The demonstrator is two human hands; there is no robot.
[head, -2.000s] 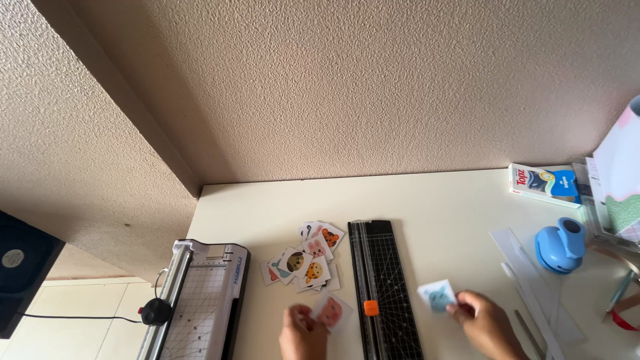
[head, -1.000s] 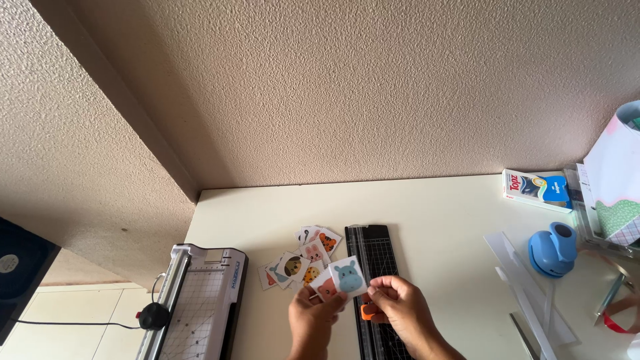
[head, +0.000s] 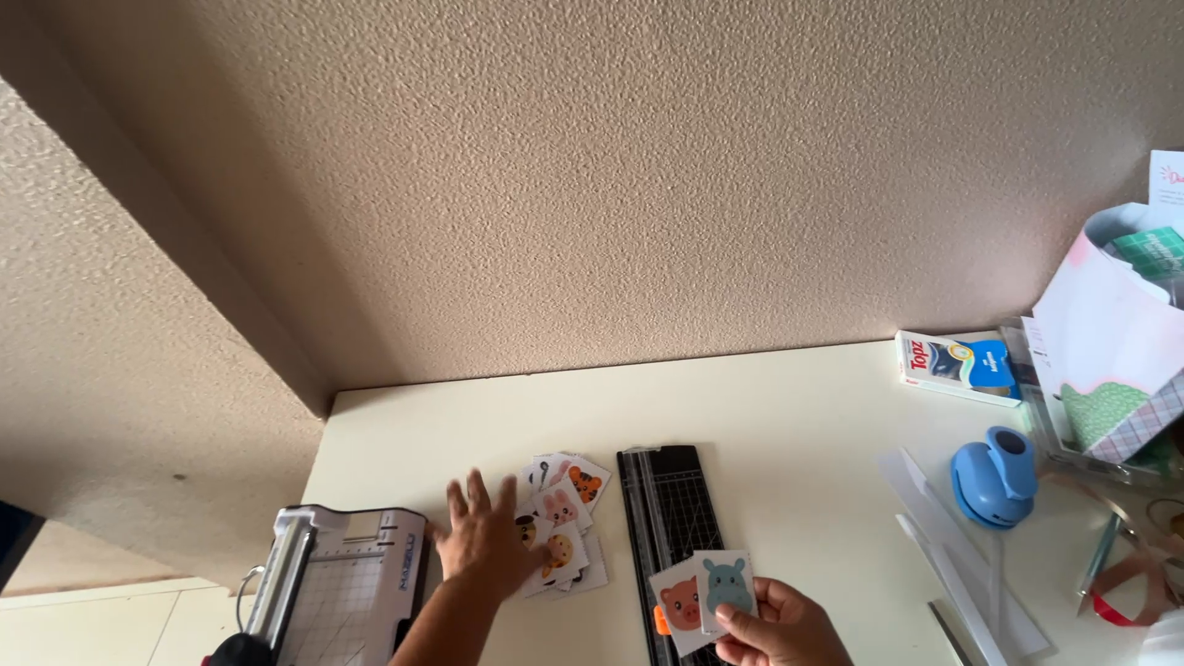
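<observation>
My right hand holds two small paper cards, a blue hippo card over a pink pig card, above the lower part of a black paper trimmer with an orange slider. My left hand, fingers spread, is over the left side of a loose pile of animal cards and hides part of it. In the pile a tiger card, a rabbit card and a yellow animal card show.
At the left stands a white-and-grey paper trimmer. To the right lie white paper strips, a blue craft punch, a Topz box, a patterned paper holder and a ribbon. A textured wall rises behind.
My left hand has let go of the cards it held and moved left to the pile. The pig and hippo cards are now together in my right hand.
</observation>
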